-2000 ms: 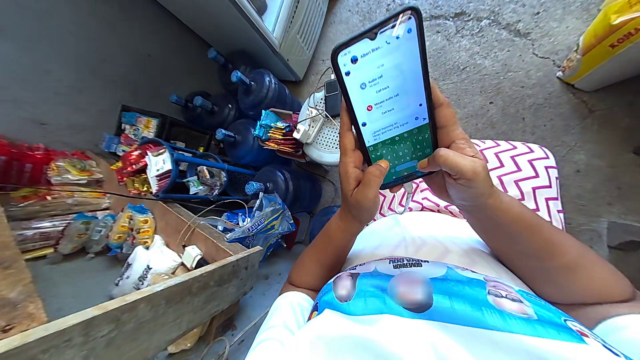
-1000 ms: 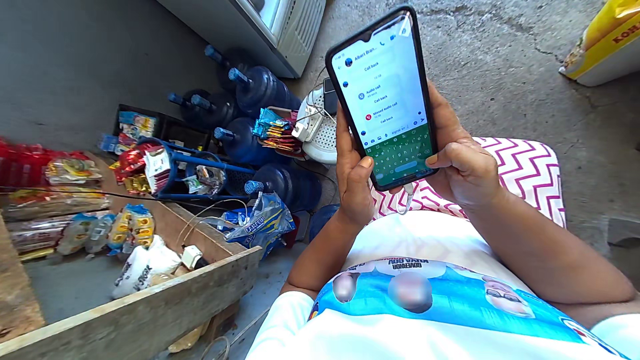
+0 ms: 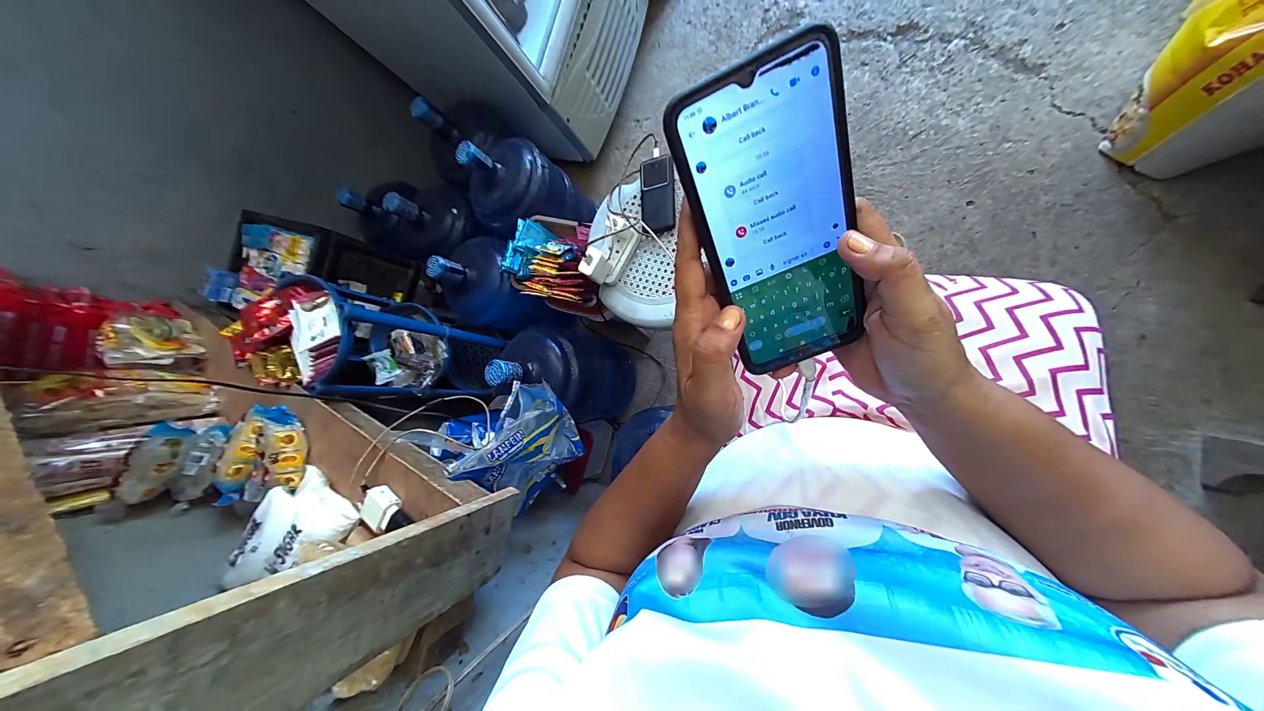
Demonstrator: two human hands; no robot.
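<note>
Both hands hold a dark-cased smartphone (image 3: 780,197) upright above my lap, its lit screen showing a message thread over a green keyboard. My left hand (image 3: 706,346) grips the lower left edge, the thumb beside the keyboard's left side. Around the lower right edge is my right hand (image 3: 904,306), its thumb raised over the right edge of the screen near the top of the keyboard. A white charging cable (image 3: 805,388) hangs from the phone's bottom end. Beneath the hands lies a white cushion (image 3: 1027,346) with a magenta zigzag pattern.
Several blue water jugs (image 3: 568,370) stand at left, beside a white perforated stool (image 3: 647,281) bearing a power bank-like device (image 3: 658,193) and cables. A wooden box (image 3: 296,602) holds packaged snacks. A white appliance (image 3: 583,89) is at the top; a yellow sack (image 3: 1200,89) lies at right.
My right thumb has moved up from the lower keyboard to the right edge of the phone. The thread on the screen has shifted. Both hands still hold the phone.
</note>
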